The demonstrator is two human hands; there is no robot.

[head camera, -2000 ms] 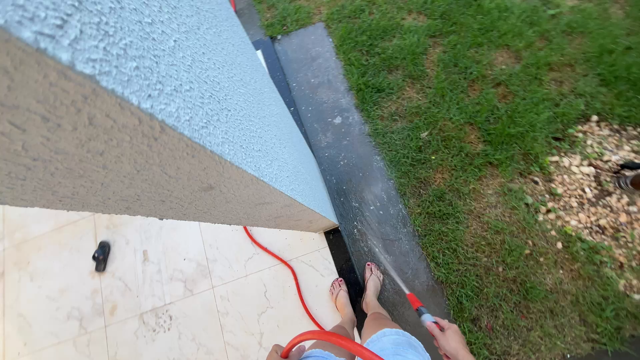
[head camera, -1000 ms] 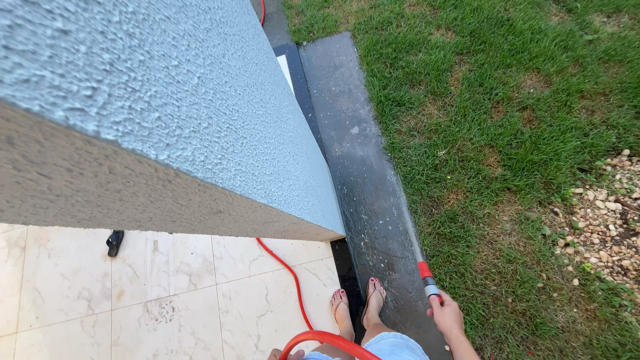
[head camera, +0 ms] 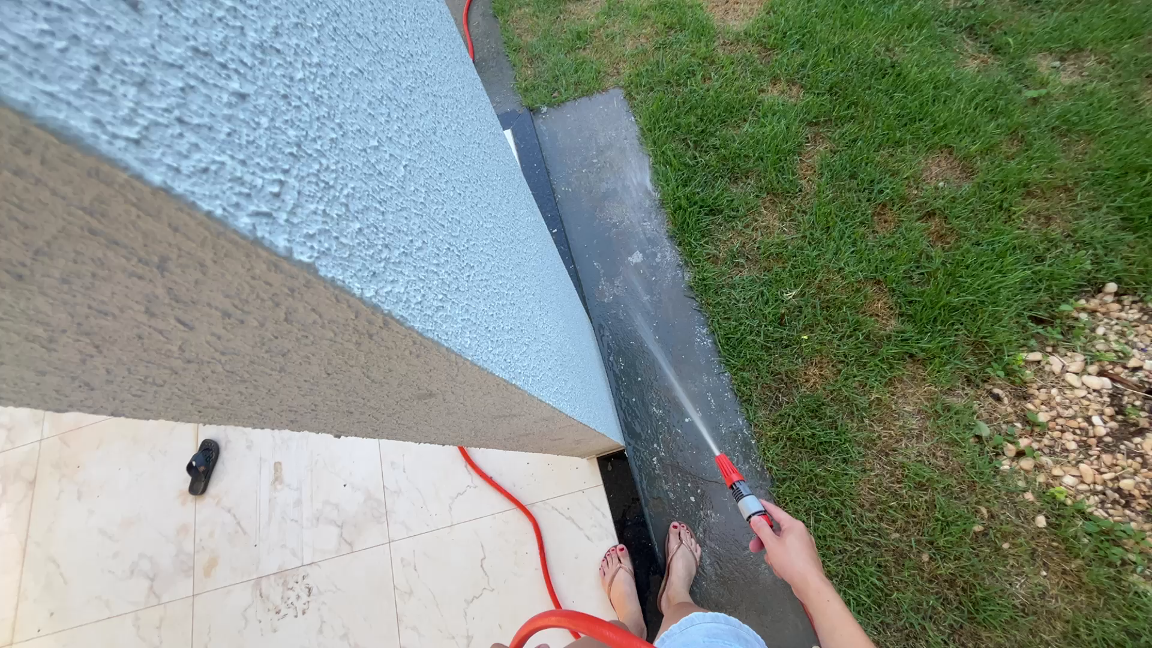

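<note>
My right hand is closed around a red and grey hose spray nozzle, at the lower right of the head view. A narrow jet of water leaves its tip and runs up and left over the wet grey concrete strip. At the bottom edge a thick loop of red hose arches in front of my legs. Only a sliver of my left hand shows beside that loop; its grip is mostly cut off by the frame. My feet, in flip-flops, stand at the near end of the strip.
A textured wall borders the strip on the left. Red hose crosses the pale tiles, where a black sandal lies. Grass and a patch of pebbles are on the right. A dark gap runs beside my feet.
The water jet, pointing steeply up along the grass edge one second ago, now slants further left across the concrete. My right hand still holds the nozzle. The view has shifted.
</note>
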